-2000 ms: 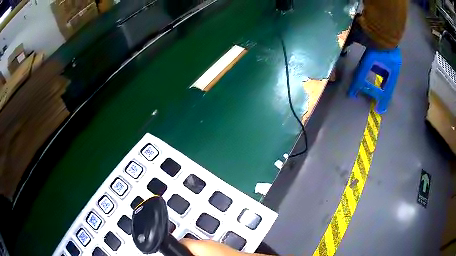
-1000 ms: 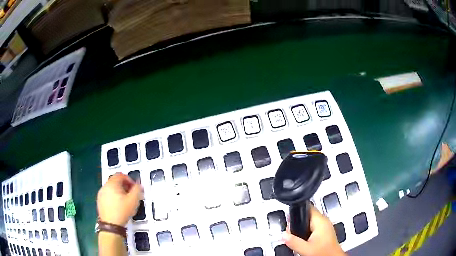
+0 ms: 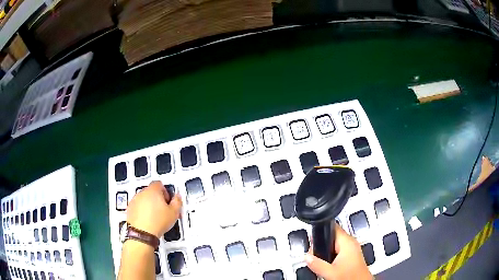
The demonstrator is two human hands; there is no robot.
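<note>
A large white tray (image 3: 235, 219) lies on the bench with rows of small rounded units. Most show dark faces; several in the back row at the right and one at the left of the second row (image 3: 121, 200) show pale printed faces. My left hand (image 3: 152, 210), with a brown wristband, is over the tray's left part, its fingertips at a dark unit (image 3: 170, 191) in the second row. The fingers hide whether they grip it. My right hand (image 3: 343, 257) holds the black barcode scanner (image 3: 324, 197) upright by its handle over the right part of the tray.
A neighbouring white tray (image 3: 75, 188) with a green tag (image 3: 75, 228) is at the left. Another tray (image 3: 68, 112) with reddish units is at back left. Brown cardboard sheets (image 3: 191, 27) are behind. A pale strip (image 3: 437, 90) and a black cable (image 3: 484, 158) are at the right.
The view has swung from the bench's right side to the tray. Since one second ago my left hand has moved right, and the left second-row unit shows a pale printed face. The scanner has barely moved.
</note>
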